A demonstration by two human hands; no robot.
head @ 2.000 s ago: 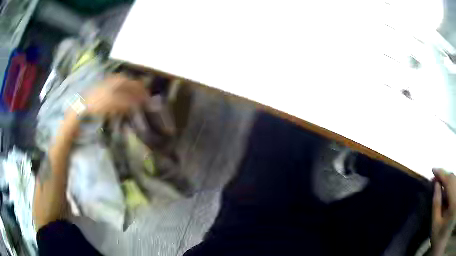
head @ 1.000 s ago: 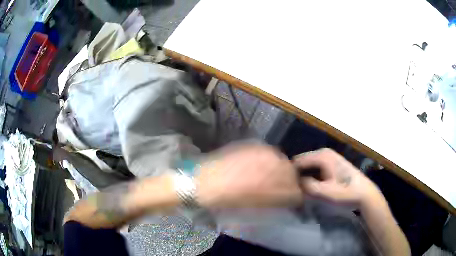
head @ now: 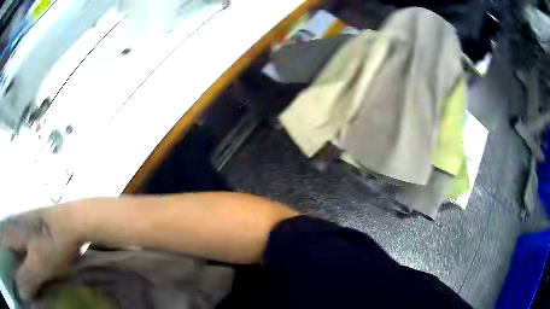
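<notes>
My right hand (head: 45, 250) is at the far left, blurred, with its fingers bent down over cloth at the picture's edge. Whether they grip it cannot be told. The forearm runs left from a dark sleeve. Taupe cloth (head: 160, 271) lies below the forearm, at the bottom left, with a blurred olive patch (head: 81, 297) in it. My left hand is not in view.
The white table's wood edge (head: 199, 108) runs diagonally. Machine parts (head: 54, 142) show at left. A cut-piece stack (head: 395, 102), taupe, beige and yellow-green, hangs at upper right above the dark floor (head: 301, 187). A blue object (head: 527, 271) stands at lower right.
The view has swung right, bringing in the hanging stack. The left-side cloth heap and red-blue container have left view. My left hand is out of view; my right is now far left.
</notes>
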